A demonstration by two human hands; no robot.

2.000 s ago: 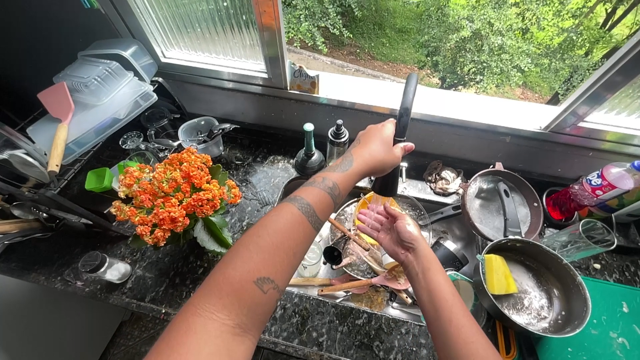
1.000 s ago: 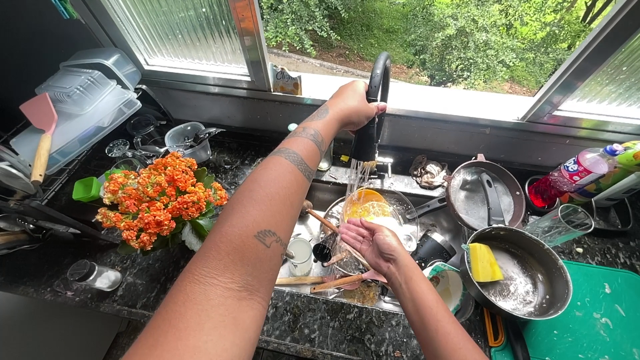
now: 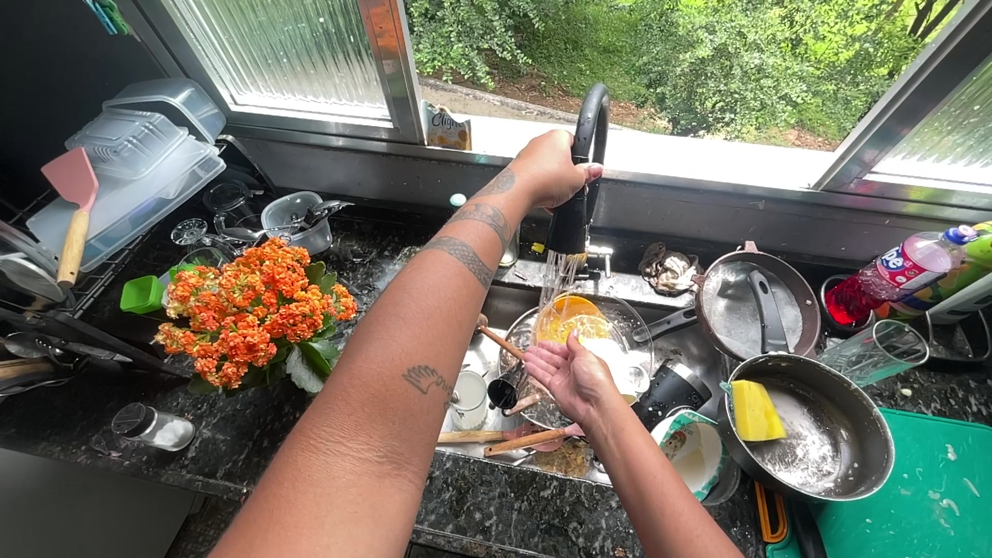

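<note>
My left hand (image 3: 554,170) grips the black spray head of the faucet (image 3: 572,221) above the sink. Water falls from it onto dishes below. My right hand (image 3: 570,376) is palm up beside the stream, fingers apart, holding nothing. Under the water lie an orange-yellow dish (image 3: 575,316) and a clear glass lid or bowl (image 3: 639,333). Around them in the sink are a drinking glass (image 3: 470,399), wooden-handled utensils (image 3: 527,442), a black tumbler (image 3: 673,394) and a patterned bowl (image 3: 694,449).
A saucepan (image 3: 845,418) with a yellow sponge (image 3: 756,411) stands right, by a frying pan (image 3: 756,302), green cutting board (image 3: 914,480), glass (image 3: 880,349) and soap bottle (image 3: 907,267). Left are orange flowers (image 3: 252,318), a shaker (image 3: 153,426) and a rack with plastic containers (image 3: 128,147).
Water now streams from the faucet; two seconds ago none was plainly visible. My left hand has stayed on the faucet, and my right hand has stayed open over the sink.
</note>
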